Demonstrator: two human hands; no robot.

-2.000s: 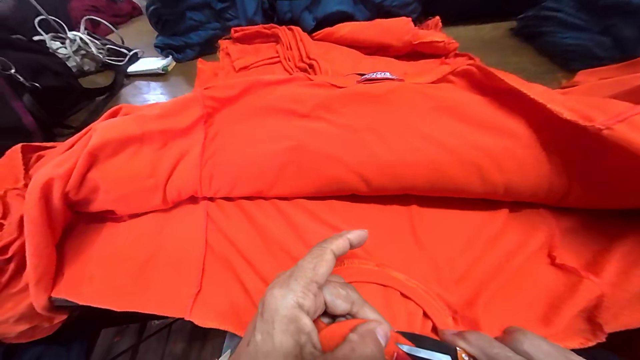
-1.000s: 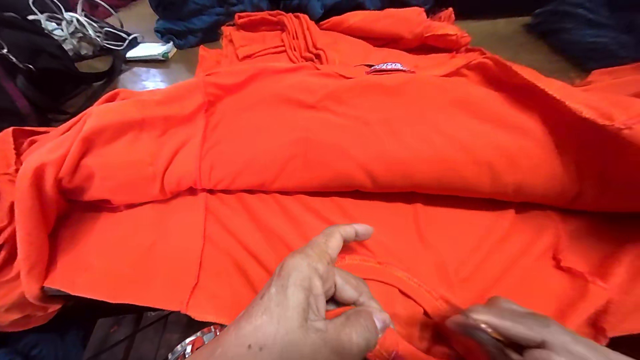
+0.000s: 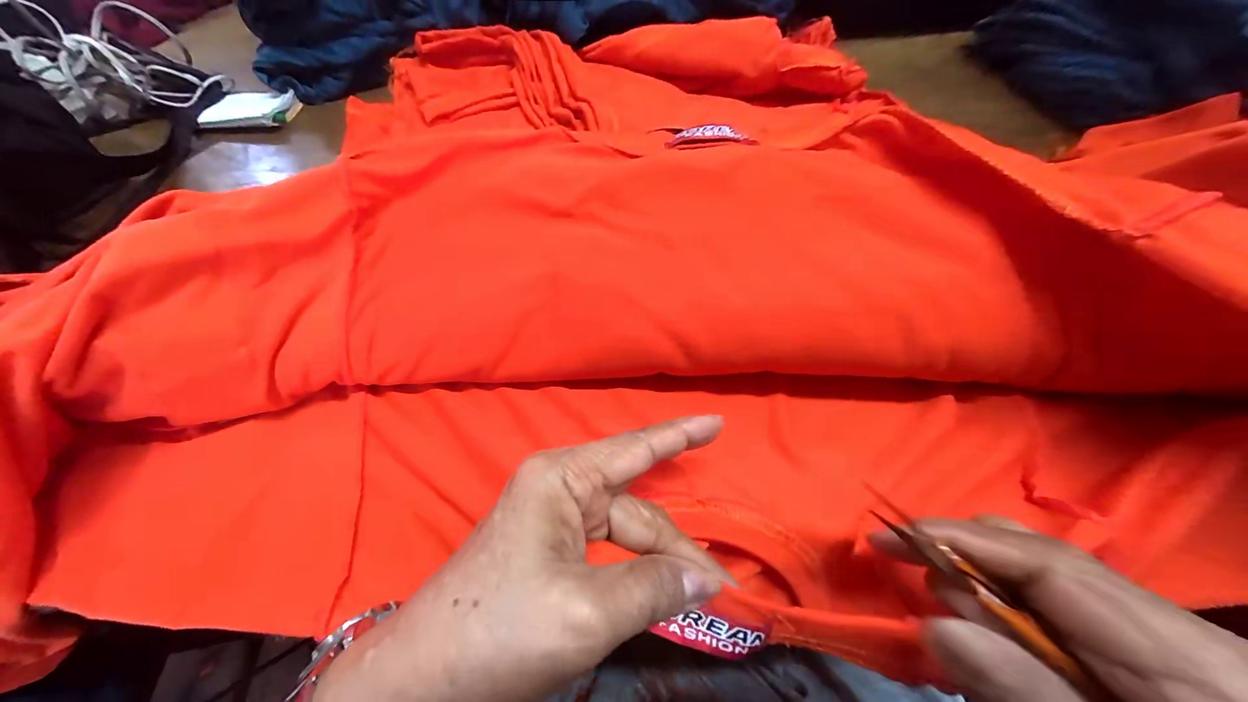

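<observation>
An orange knit garment (image 3: 663, 273) lies spread across the view with its neckline near the bottom edge. My left hand (image 3: 585, 556) pinches the neckband (image 3: 848, 634) between thumb and a finger, its index finger stretched out, beside a sewn-in woven label (image 3: 717, 632) that bears writing. In my right hand (image 3: 1043, 595) is a small pointed metal tool with orange handles (image 3: 1014, 619), probably thread snips; its dark tips point up and left above the fabric. The thumb of that hand is close to the neckband; whether it touches the cloth I cannot tell.
Folded orange fabric (image 3: 556, 83) lies behind the garment, near another label (image 3: 710, 135). Dark blue cloth heaps (image 3: 1121, 58) are at the back. At the back left are white cords (image 3: 117, 58), a small white item (image 3: 244, 109) and a black bag or cloth (image 3: 58, 156) on the brown table (image 3: 936, 83).
My left hand's hold on the neckline now shows a label there that was not visible before. The pointed tool in my right hand has risen into clearer view, away from my left hand.
</observation>
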